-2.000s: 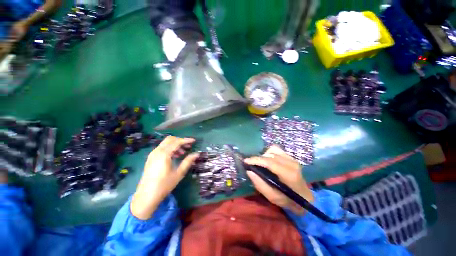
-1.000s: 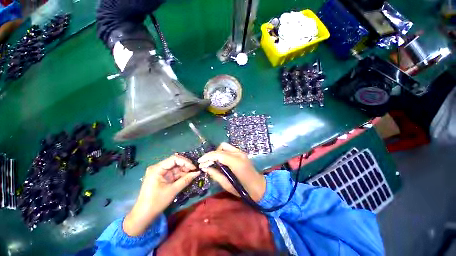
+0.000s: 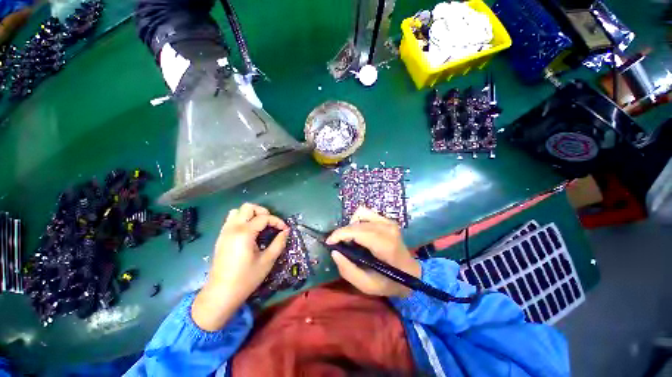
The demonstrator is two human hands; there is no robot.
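Observation:
My left hand (image 3: pixel 245 258) holds a small black component (image 3: pixel 268 236) between thumb and fingers at the upper left of a speckled circuit board panel (image 3: pixel 295 267). The hand hides part of that panel. My right hand (image 3: pixel 371 252) holds a black soldering iron (image 3: pixel 383 271) like a pen. Its thin metal tip points left over the panel's upper edge, close to the component; whether it touches cannot be told. A second speckled panel (image 3: pixel 374 193) lies just beyond my right hand, with pins at its edges.
A grey fume hood (image 3: pixel 221 140) stands above the work, beside a round pot (image 3: pixel 334 132). A black component pile (image 3: pixel 81 243) lies left. A yellow basket (image 3: pixel 454 43), populated panel (image 3: pixel 463 122) and black fan (image 3: pixel 578 140) stand right. Slotted trays (image 3: pixel 527 272) lie lower right.
The iron's tip has swung down from pointing up toward the hood to the panel's upper edge. My right hand has moved away from my left fingers, which now show a black component.

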